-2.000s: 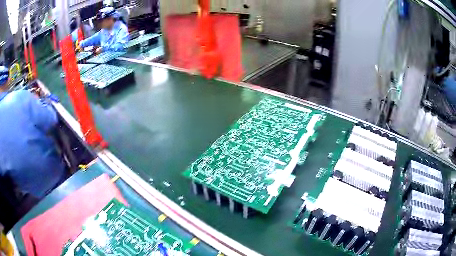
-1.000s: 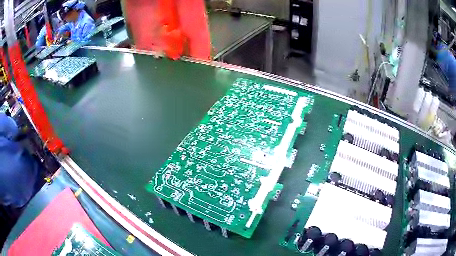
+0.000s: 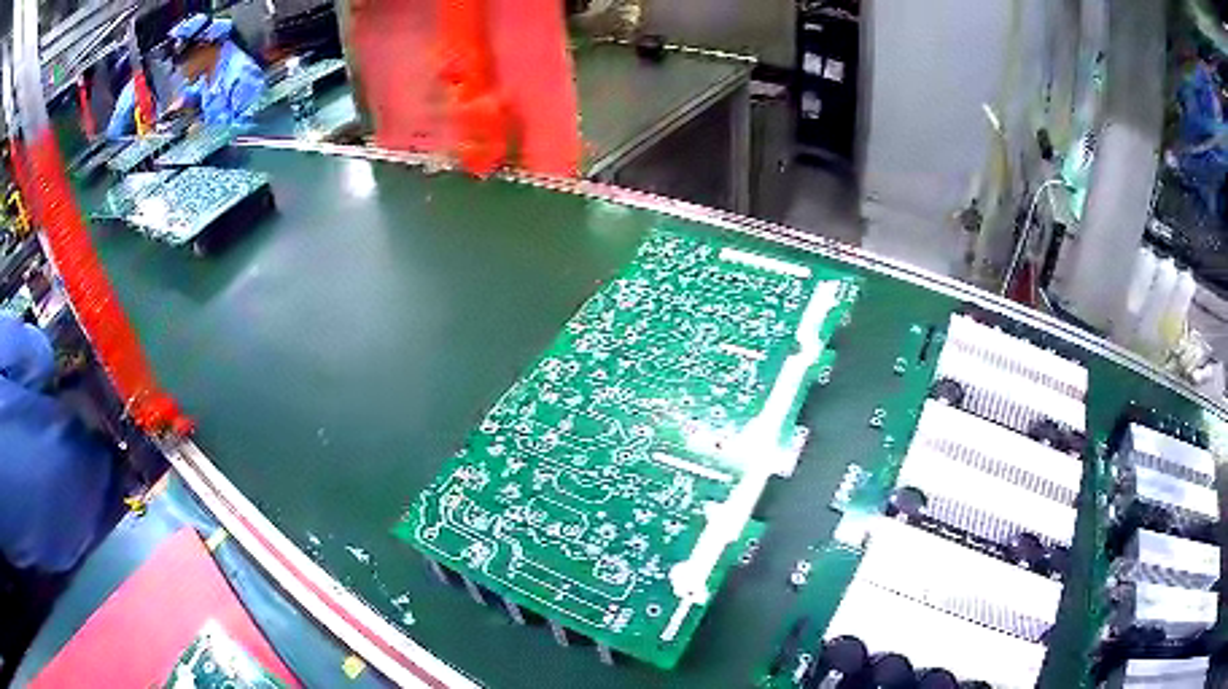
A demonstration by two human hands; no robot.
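Observation:
A large green circuit board (image 3: 593,431) lies face up on the green conveyor line (image 3: 323,337) in front of me. It has dense white markings, a long white strip along its right edge and dark and silver legs below its near edge. A corner of another circuit board (image 3: 216,662) shows at the bottom left, cut off by the picture's edge, on a pink-red foam sheet (image 3: 135,612). Neither of my hands is in the picture.
Boards with silver-white heatsinks (image 3: 1003,471) stand on the line at the right, with more heatsinks (image 3: 1169,471) beyond. Another board (image 3: 189,202) lies far left. A red-wrapped post (image 3: 94,296) stands at the line's left edge. Blue-clothed people (image 3: 222,84) are at the left.
Against two seconds ago, the view has turned right, and the bench board has slid mostly out at the bottom left. The large board looks nearer. The blue glimpse on the bench board is gone.

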